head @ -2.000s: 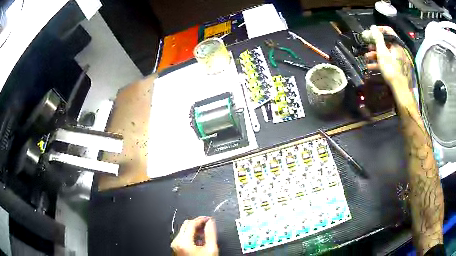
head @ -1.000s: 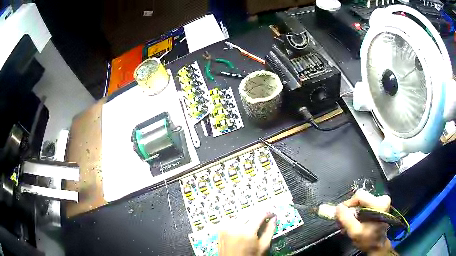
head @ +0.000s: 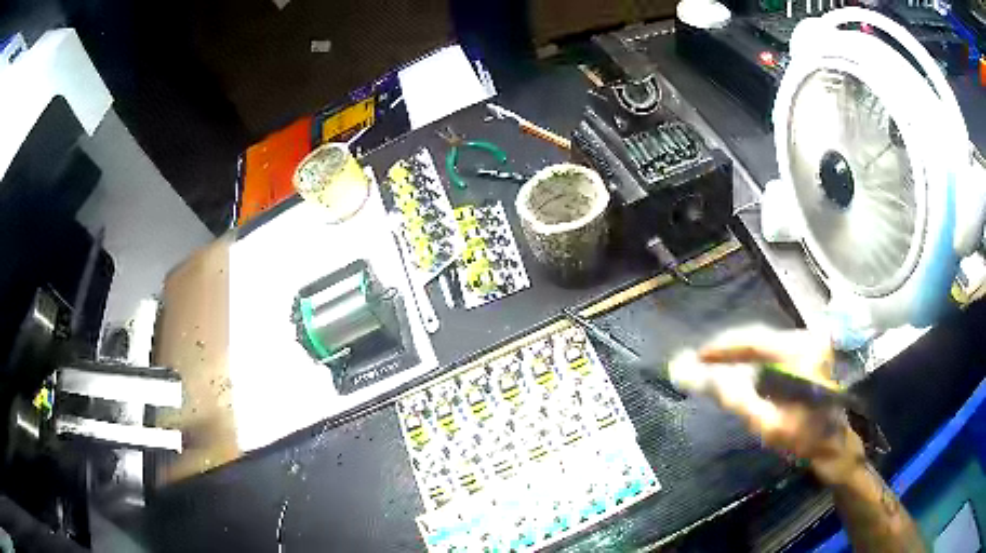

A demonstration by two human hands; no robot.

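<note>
A block of PCB panel [head: 524,437] lies on the black ribbed mat in front of me, its parts facing up. My right hand [head: 773,394] is to the right of the panel, raised and blurred, closed around the dark handle of the soldering iron [head: 800,387]. The iron's tip is too blurred to make out. A slim black pen-shaped tool [head: 611,340] lies on the mat between the panel and my right hand. My left hand is not in view.
Behind the panel stand the solder spool [head: 351,315], a rough grey cup [head: 564,221], the soldering station [head: 660,167] and loose boards [head: 487,254]. Green cutters [head: 476,162] lie behind them. A white fan [head: 854,178] is at right, a blue bin [head: 935,459] at lower right, conveyor rails [head: 119,408] at left.
My right hand went from the station down beside the panel, then rose slightly, now blurred, with the iron. My left hand reached over the panel and has left the picture.
</note>
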